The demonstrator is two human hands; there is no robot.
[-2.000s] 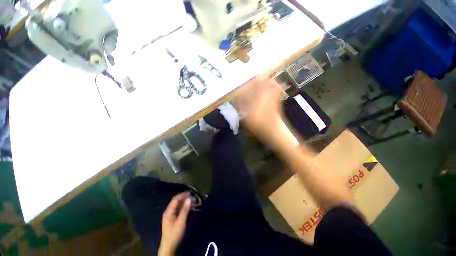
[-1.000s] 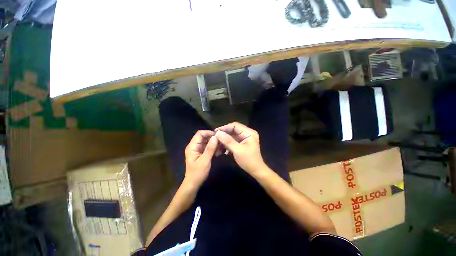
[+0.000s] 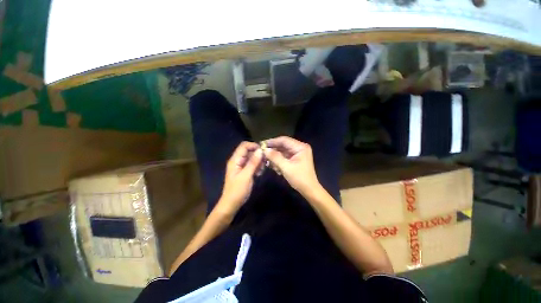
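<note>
My left hand [image 3: 239,173] and my right hand [image 3: 292,164] meet above my lap, bare, fingertips together. Between the fingertips they pinch a tiny yellowish item [image 3: 264,145], perhaps a small machine part. Most of it is hidden by the fingers, so its shape cannot be told. The dark trousers [image 3: 216,121] show below and behind the hands.
The white tabletop [image 3: 178,29] has a wooden edge ahead. A carton [image 3: 379,207] with red POSTEK tape stands at right, another carton [image 3: 113,248] at left. A black striped cushion or bundle [image 3: 436,124] lies under the table. A face mask [image 3: 216,290] hangs at my chest.
My right hand came back from the table edge to meet my left hand over the lap. The view swung down and left; the scissors left view. A yellowish bit now shows between the fingertips.
</note>
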